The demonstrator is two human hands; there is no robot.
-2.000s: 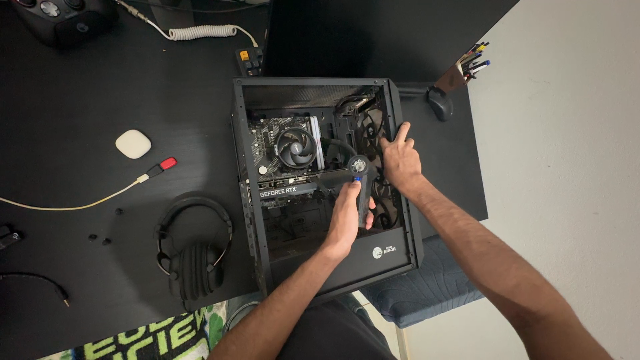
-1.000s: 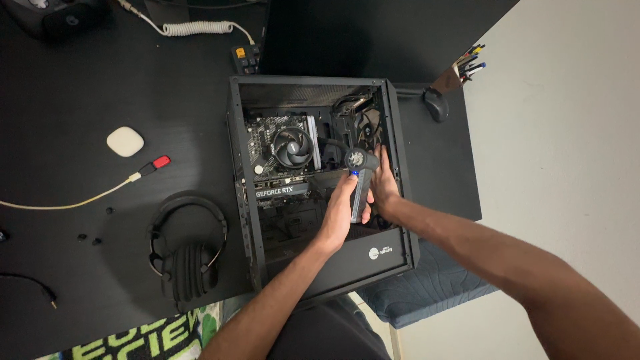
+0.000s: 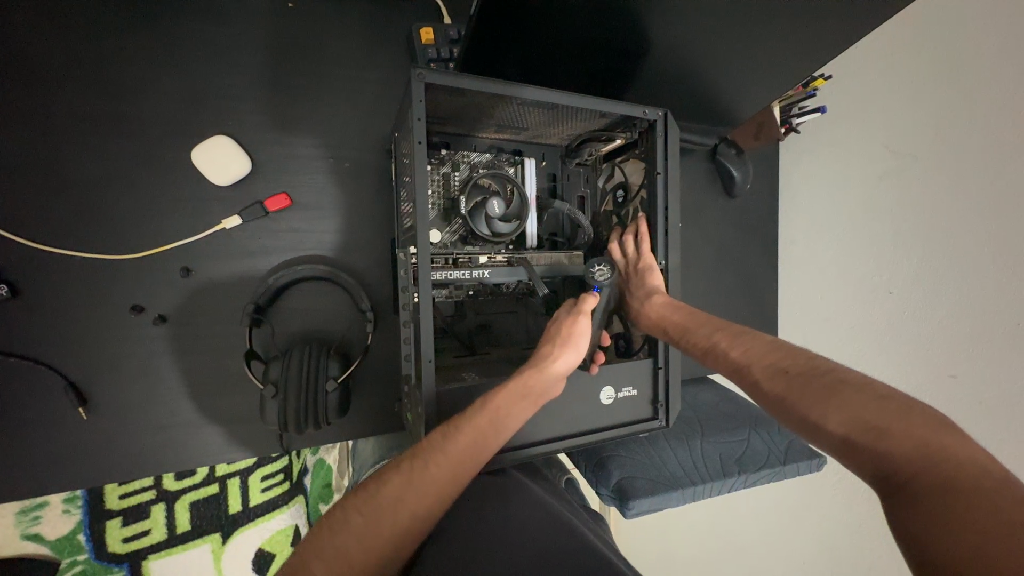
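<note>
An open computer case (image 3: 670, 240) shows its inside, with a round CPU cooler fan (image 3: 495, 207), white-edged memory (image 3: 530, 202) and a GeForce RTX graphics card (image 3: 504, 274). My left hand (image 3: 570, 332) grips a dark handheld blower (image 3: 601, 276) by its handle, thumb by a small blue light, over the right part of the case. My right hand (image 3: 638, 272) reaches in just right of the blower, fingers extended against a case fan (image 3: 624, 188) at the front side. Whether those fingers hold the fan cannot be told.
Over-ear headphones (image 3: 308, 352) lie left of the case. Further left are a white rounded device (image 3: 222, 160), a cable with a red-tipped adapter (image 3: 277, 202) and several small black pieces (image 3: 158, 319). Behind stand a keyboard (image 3: 436, 44) and monitor; a mouse (image 3: 733, 168) sits right.
My right hand has moved from the case's right edge inward to the case fans. My left hand still holds the blower.
</note>
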